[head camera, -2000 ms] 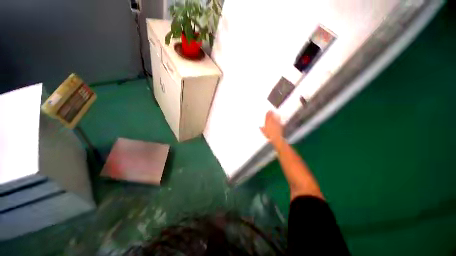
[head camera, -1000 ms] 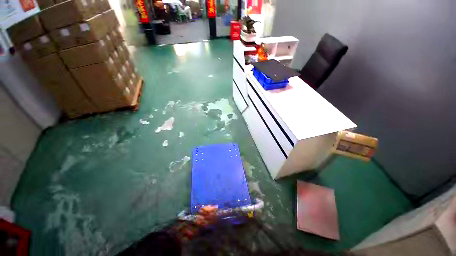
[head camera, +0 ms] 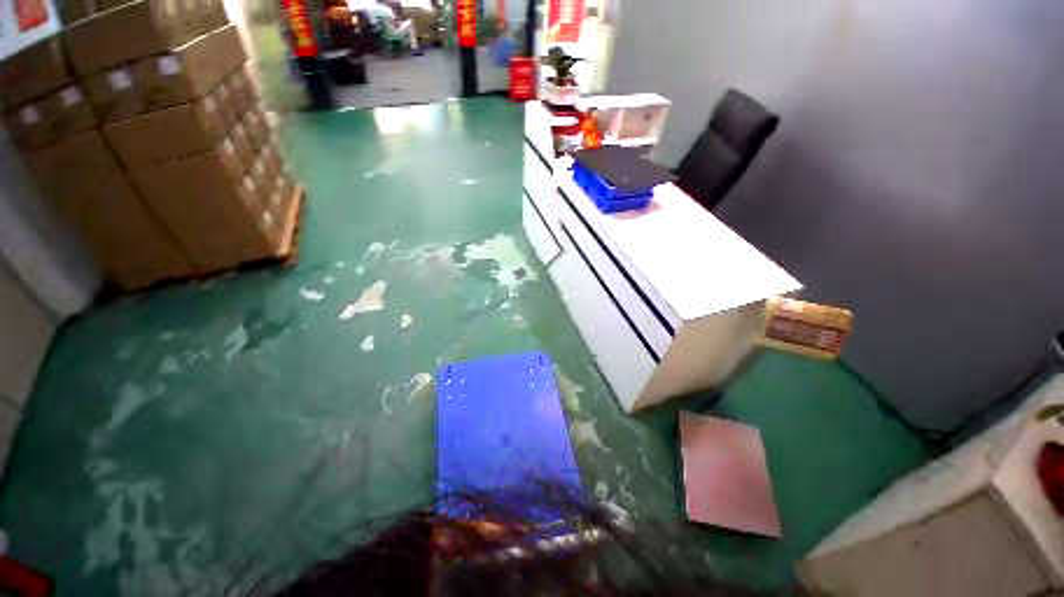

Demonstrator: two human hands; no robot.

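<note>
The blue platform trolley (head camera: 502, 432) stands on the green floor at the lower middle, its deck pointing away from me. Its pale handle (head camera: 560, 545) shows only in part at the bottom edge, behind dark blurred hair. A small skin-toned patch shows at the handle's left part, perhaps my left hand; its fingers and any grip are hidden. My right hand is not in view.
Stacked brown cartons (head camera: 187, 152) stand on a wooden pallet (head camera: 288, 233) at the left. A white counter (head camera: 700, 262) with blue trays is at right, a pinkish board (head camera: 727, 472) on the floor beside it, and a cabinet (head camera: 933, 536) at lower right.
The view has turned from the wall panel, where an arm was reaching, to the room and trolley. Since one second ago, the counter has shifted slightly left and the handle area is more covered by hair.
</note>
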